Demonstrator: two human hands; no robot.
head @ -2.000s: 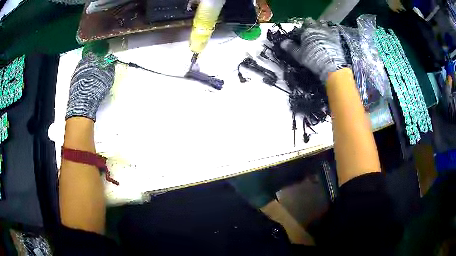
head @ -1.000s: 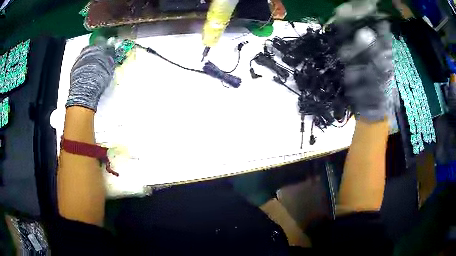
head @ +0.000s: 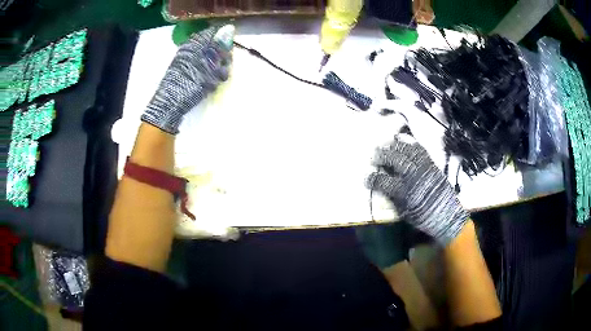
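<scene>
My left hand (head: 194,77), in a grey-white knitted glove, is at the upper left of the white sheet with its fingertips pinched at one end of a thin black cable (head: 278,67). No circuit board shows clearly at those fingertips. The cable's bundled middle (head: 347,90) lies below the dark tip of the yellow soldering iron (head: 339,27). My right hand (head: 415,184), gloved alike, is over the sheet's lower right with curled fingers. A very thin dark line hangs by its fingertips; whether they grip it cannot be told.
A black cable pile (head: 483,97) covers the sheet's right side, with a clear plastic bag (head: 546,106) beside it. Green board rows (head: 55,68) lie on a dark surface at left, more (head: 575,129) at far right. A brown base (head: 259,9) stands at the top edge.
My right hand has moved from the pile's right side to the sheet's lower right. The whole view has shifted, so things appear further right. The green board seen earlier by my left hand no longer shows.
</scene>
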